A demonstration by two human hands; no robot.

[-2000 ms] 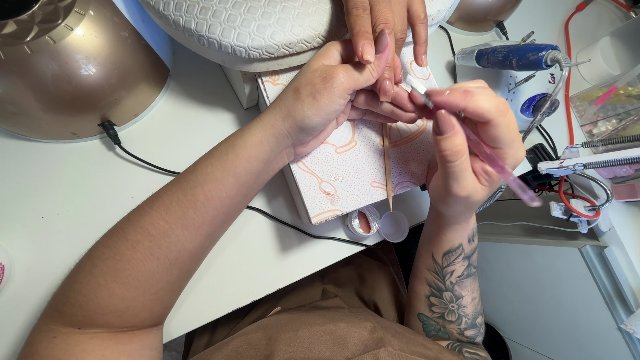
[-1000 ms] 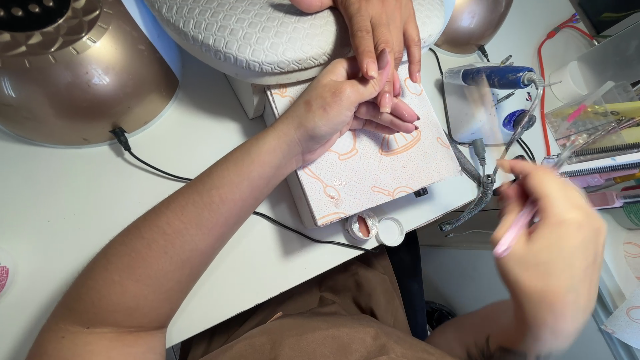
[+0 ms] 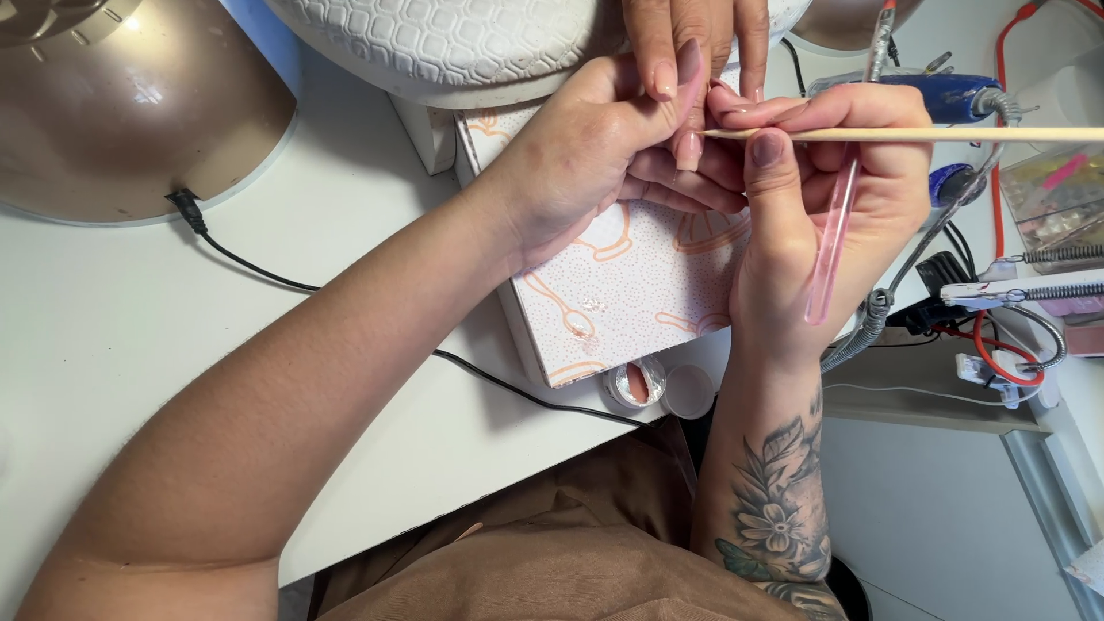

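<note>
My left hand (image 3: pixel 604 138) holds a finger of another person's hand (image 3: pixel 690 43), which reaches in from the top over a white textured hand rest (image 3: pixel 448 43). My right hand (image 3: pixel 828 172) pinches a thin wooden stick (image 3: pixel 949 135) between thumb and fingers; its pointed tip is at the side of the held finger's glossy nail (image 3: pixel 688 151). A nail brush with a clear pink handle (image 3: pixel 833 250) is also tucked in my right hand, its bristle end up. Below lies a patterned box (image 3: pixel 621 293), with a small open jar of pinkish gel (image 3: pixel 636 382) and its lid (image 3: pixel 688 392) by its edge.
A gold dome nail lamp (image 3: pixel 138 112) with a black cable (image 3: pixel 259 272) stands at the left. At the right are a blue nail drill handpiece (image 3: pixel 949 97), coiled and red cables, a metal spring arm (image 3: pixel 1026 291) and a clear case of decorations (image 3: pixel 1056 198).
My right hand was away at the lower right one second ago and is back at the held finger, now with the wooden stick as well as the brush. My left hand keeps its hold.
</note>
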